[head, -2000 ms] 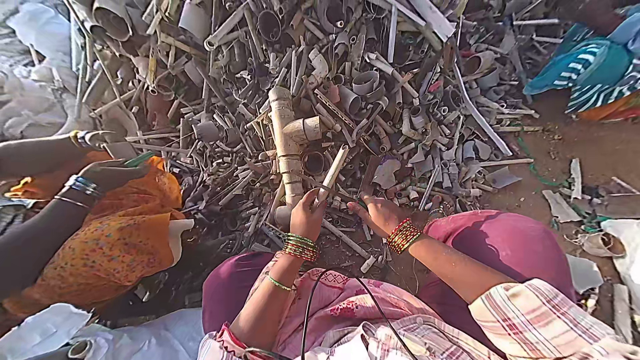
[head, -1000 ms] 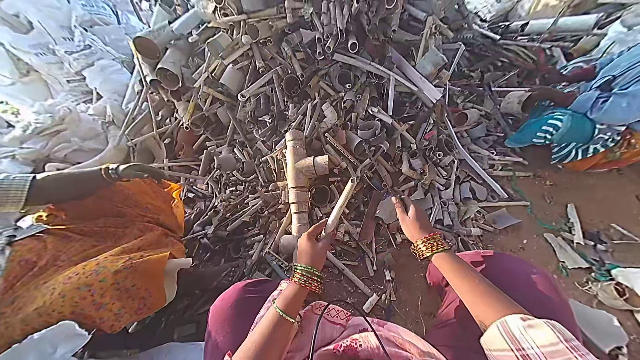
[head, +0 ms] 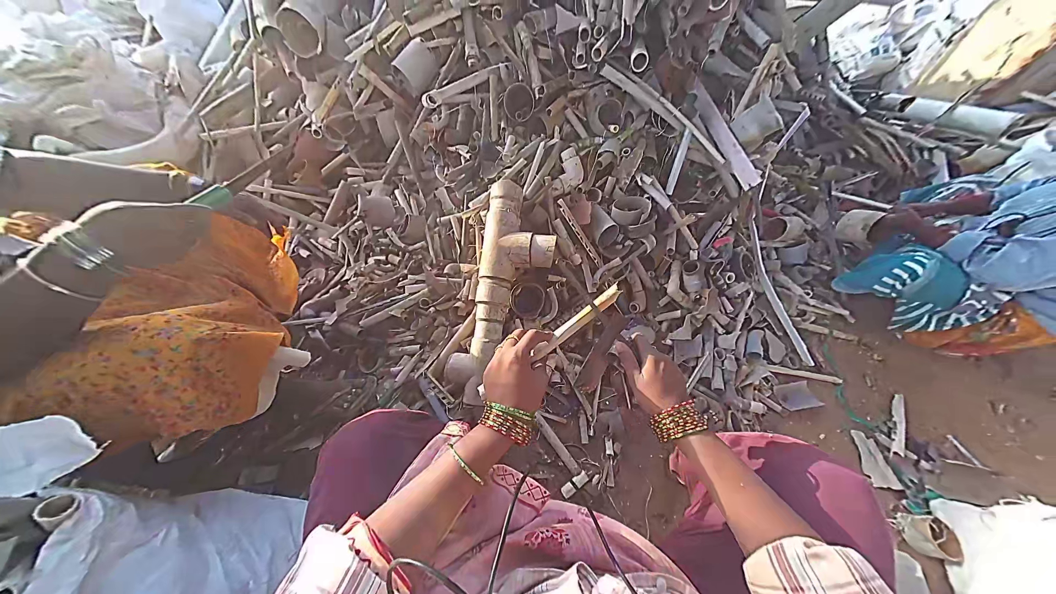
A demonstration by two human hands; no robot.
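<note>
My left hand is closed around the lower end of a pale, narrow piece of plastic pipe, which points up and to the right. Its far end looks split or jagged. To the right, my right hand is lowered at the near edge of the scrap heap, its fingers curled by a dark object; whether it grips this cannot be told. A large beige pipe assembly with a side branch lies on the heap just beyond my left hand.
A heap of scrap plastic pipes spreads ahead. At the left sits a person in orange cloth; another person's hand is at the right. White sacks lie at the lower left, pipe shards on the ground.
The pipe piece has stayed in my left hand. My right hand, spread open a second ago, has come down with its fingers curled. The neighbour's arm at the left has moved.
</note>
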